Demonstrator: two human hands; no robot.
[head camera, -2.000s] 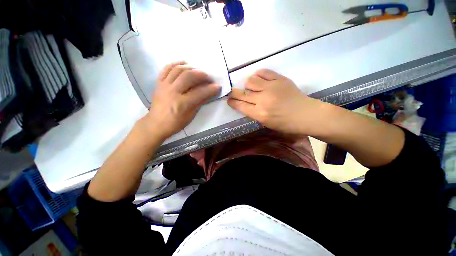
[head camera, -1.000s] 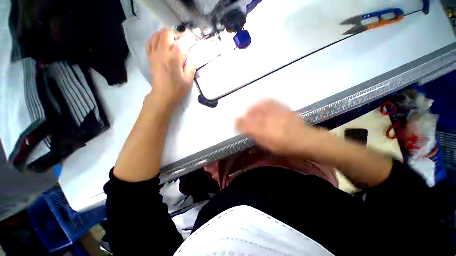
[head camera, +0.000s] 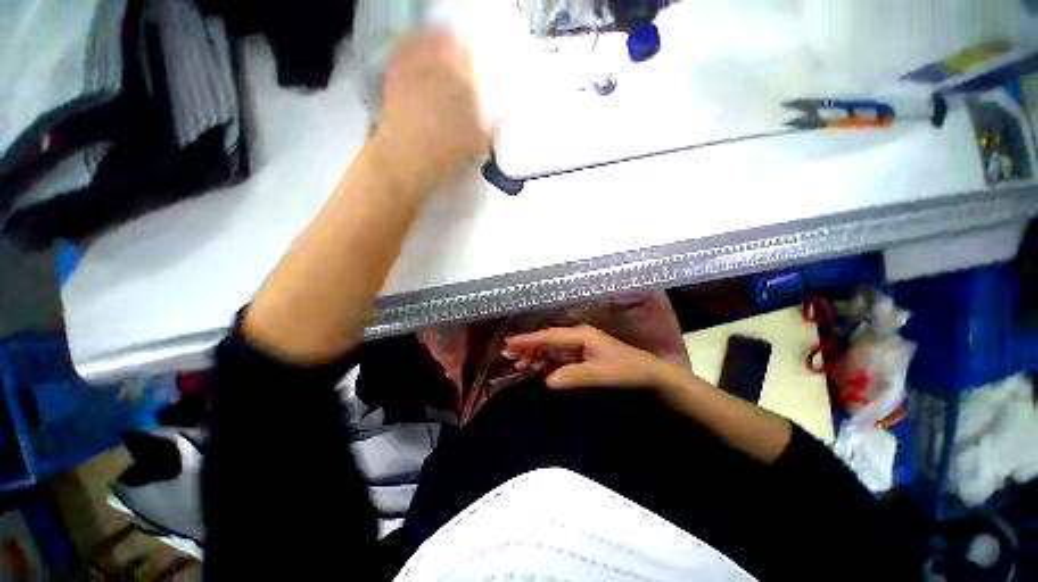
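My left hand (head camera: 433, 108) is blurred. It lies on the white table (head camera: 637, 216) left of the sewing machine's needle area (head camera: 586, 14), at the bright glare. A pale piece partly shows beside it, too washed out to tell its shape or whether my fingers grip it. My right hand (head camera: 586, 358) is below the table's front edge, over my lap, with fingers apart and nothing visible in it. A blue knob (head camera: 643, 42) is right of the needle area. A small black piece (head camera: 503, 177) lies at the machine plate's corner.
Thread snips (head camera: 840, 113) lie on the right of the table. Layered grey-white and black bundles (head camera: 188, 85) and black fabric (head camera: 305, 40) are at left. A measuring strip (head camera: 637, 271) runs along the front edge. A phone (head camera: 744, 366) and red-handled scissors (head camera: 816, 333) are below.
My right hand has left the table and dropped over my lap. My left hand has moved from the pale panel near the front up beside the machine. The panel no longer shows clearly.
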